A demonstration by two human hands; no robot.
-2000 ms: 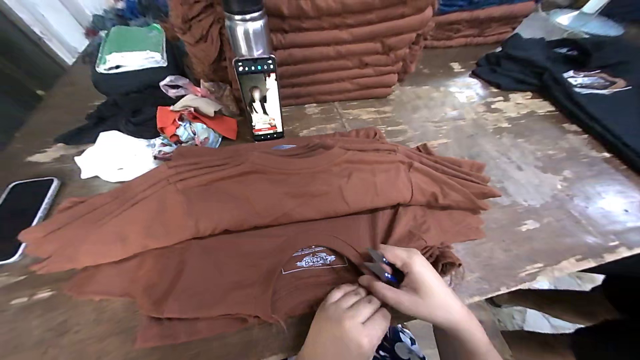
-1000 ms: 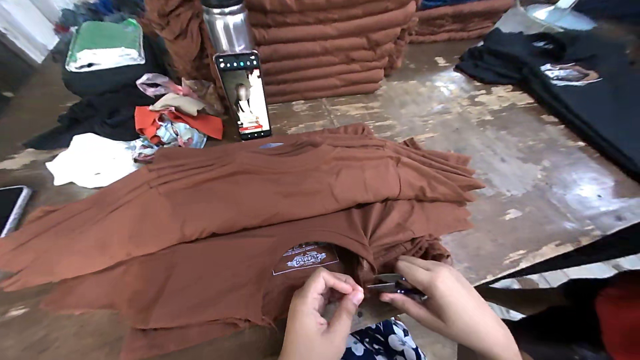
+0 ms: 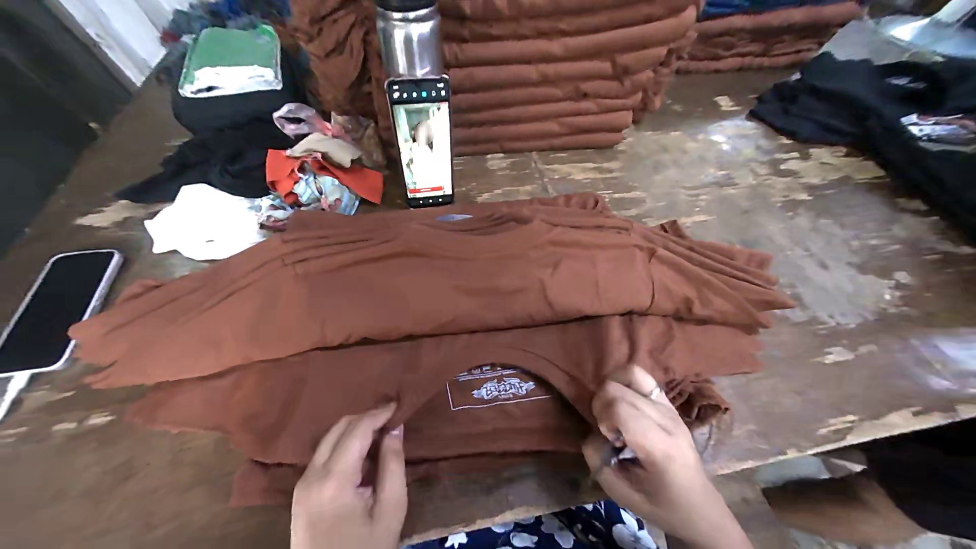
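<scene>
Brown T-shirts lie in overlapping layers across the wooden table. The nearest brown shirt has its neck opening toward me, with a printed neck label inside. My left hand pinches the left side of that neckline between thumb and fingers. On the right side of the neckline, my right hand grips the fabric and also holds a small metal tool, mostly hidden in the palm; its kind is not clear in this frame.
A propped phone leans on a steel bottle before stacked brown shirts. Another phone with a cable lies left, near a white cloth and coloured scraps. Black shirts lie right. Part of a person shows lower right.
My hands were close together at the right side of the neckline; my left hand has moved left to its other side. The neck opening is spread wider.
</scene>
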